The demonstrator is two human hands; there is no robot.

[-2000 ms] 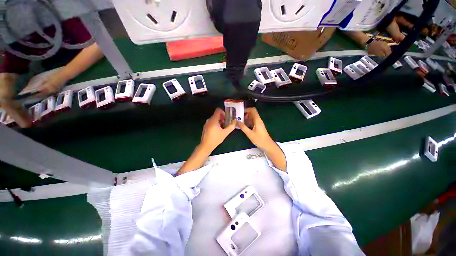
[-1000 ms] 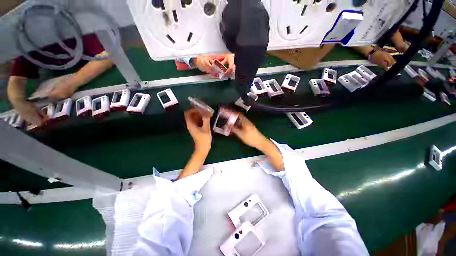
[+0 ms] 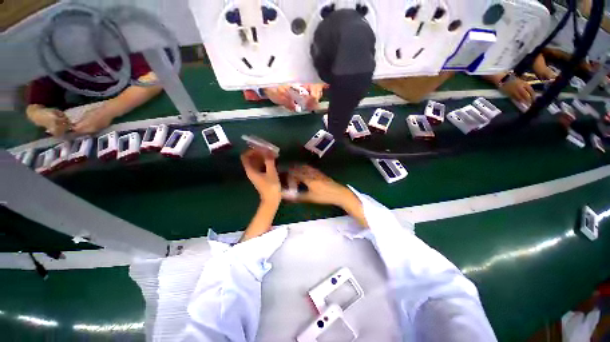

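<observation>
My left hand [image 3: 262,171] holds a thin, greyish-white part [image 3: 260,145] at its fingertips, above the green belt. My right hand [image 3: 313,184] is just right of it, palm down, its fingers over a device unit [image 3: 291,189] that is mostly hidden and blurred. Two white front shells lie on the white sheet between my forearms: the upper shell [image 3: 322,289] and the lower shell [image 3: 312,334], which overlap at their edges.
Several device units [image 3: 177,142] lie along the green belt [image 3: 221,180]. A socket strip [image 3: 287,40] with a black plug [image 3: 344,53] hangs in front. Another person's hands [image 3: 294,96] hold a unit opposite. More people's arms show at far left and right. One shell [image 3: 589,222] lies at right.
My hands have parted from the single unit they held together. The right hand has turned over and moved lower. A person's hands have appeared opposite, and the view has shifted.
</observation>
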